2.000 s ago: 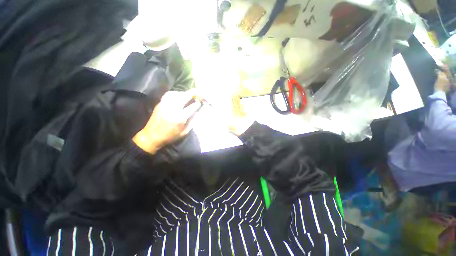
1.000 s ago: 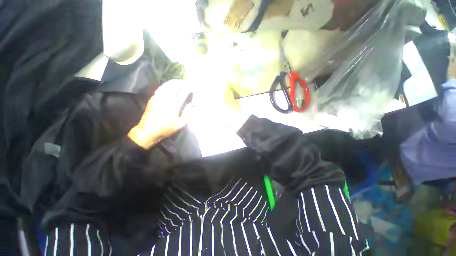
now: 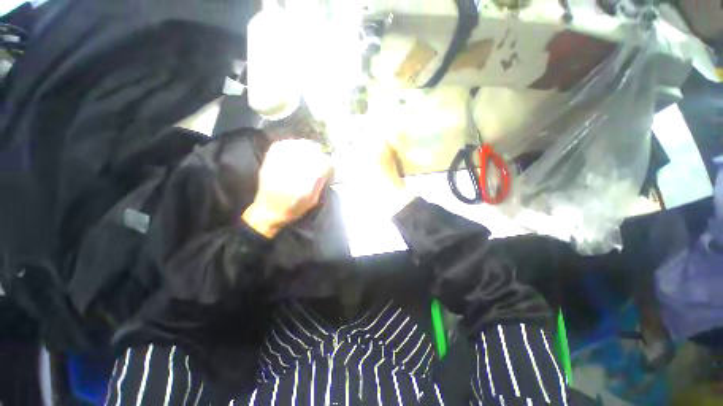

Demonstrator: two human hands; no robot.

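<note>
A large dark cloth (image 3: 87, 151) is heaped at the left and over the table edge, with a small pale label (image 3: 136, 220) on it. My left hand (image 3: 292, 181) rests at the cloth's right end beside the glare; its fingertips are washed out, so its hold cannot be told. My right hand (image 3: 388, 170) is almost lost in the glare near the needle area; only part of it shows above the dark sleeve. The cream-white sewing machine (image 3: 507, 49) with brown-red patches crosses the top. A rounded white cover (image 3: 273, 71) stands left of the glare.
Scissors (image 3: 493, 174) with one black and one red loop lie right of the needle area. A crumpled clear plastic bag (image 3: 591, 174) hangs beside them. White table surface (image 3: 369, 226) shows in front of my hands. A person in lavender (image 3: 694, 277) is at the right edge.
The view has shifted, so the scene sits lower and further right. My left hand looks more closed and has turned slightly. Both hands stay near the glare.
</note>
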